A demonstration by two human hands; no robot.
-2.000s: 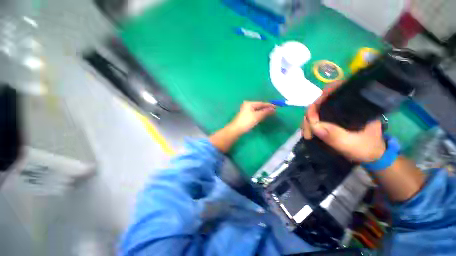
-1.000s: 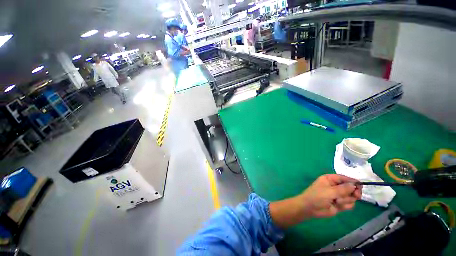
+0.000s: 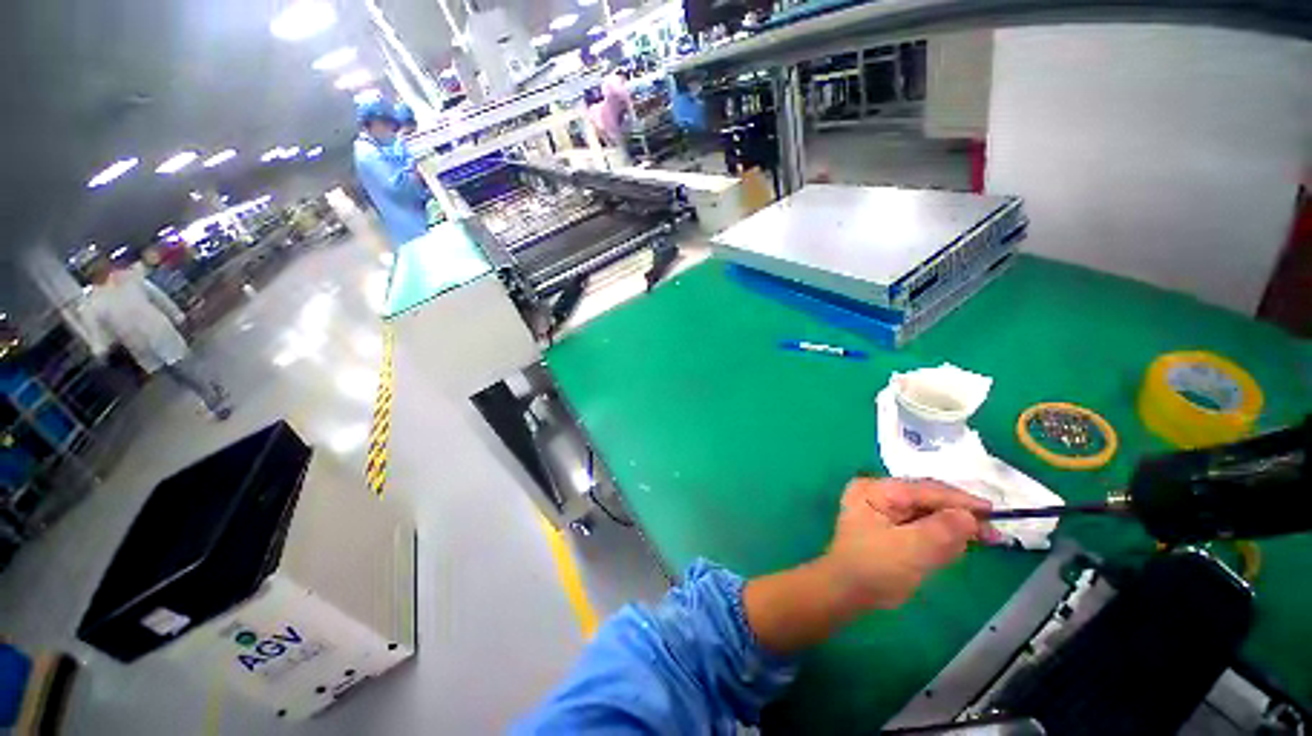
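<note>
A black electric screwdriver (image 3: 1230, 482) points left from the right edge, its long thin bit level above the mat. My left hand (image 3: 907, 544) is bare and pinches the bit's tip between thumb and fingers; whether a screw is there is too small to tell. My right hand is out of the picture. Below the driver, a metal chassis (image 3: 993, 640) with a silver edge and black parts is cut off by the bottom edge. A yellow ring (image 3: 1105, 450) with small metal bits lies beyond the bit.
A white cup (image 3: 932, 408) stands on a crumpled wipe (image 3: 909, 453). A yellow tape roll (image 3: 1155, 410), a blue and white pen (image 3: 823, 348) and stacked metal boxes (image 3: 863, 245) lie on the green mat (image 3: 691, 431). An AGV cart (image 3: 345, 618) and people (image 3: 389, 170) are left.
The view has turned right, so mat, boxes and cup appear further left and the tape roll is fully in view. My left hand still pinches the bit's tip.
</note>
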